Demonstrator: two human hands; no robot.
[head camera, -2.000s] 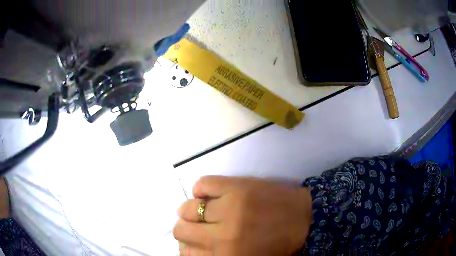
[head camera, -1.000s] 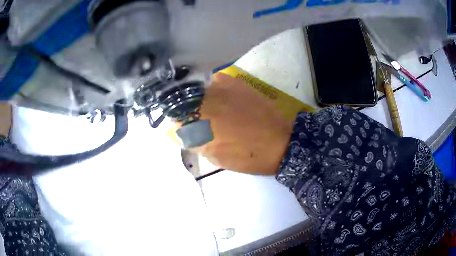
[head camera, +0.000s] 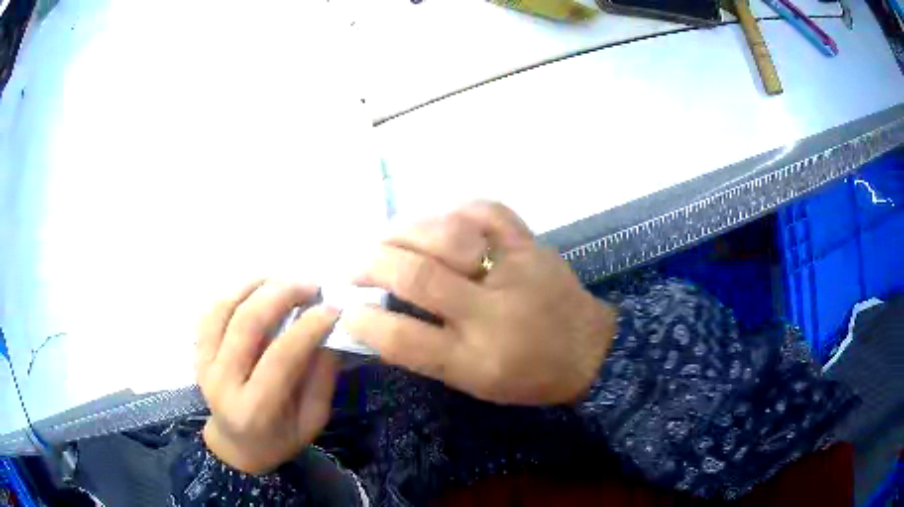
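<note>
A piece of white cloth (head camera: 352, 322) is pinched between my two hands at the table's front edge. A small dark piece (head camera: 414, 311) shows under the fingers of my right hand. My left hand (head camera: 263, 366) holds the cloth with fingertips and thumb. My right hand (head camera: 486, 307), with a gold ring, closes on its other side, knuckles up. Both hands are slightly blurred. Glare hides how far the cloth reaches over the white table (head camera: 595, 129).
A yellow strip (head camera: 550, 8), a phone (head camera: 674, 8), a wooden-handled tool (head camera: 758, 54) and pink-blue snips (head camera: 808, 28) lie along the top right. A tape measure (head camera: 674, 223) follows the front edge. Below are a blue crate (head camera: 843, 257) and grey cloth pieces (head camera: 139, 460).
The view has shifted down to the front edge, and the machine head has left the picture. My right hand has come back from under the head and met my left hand at the cloth.
</note>
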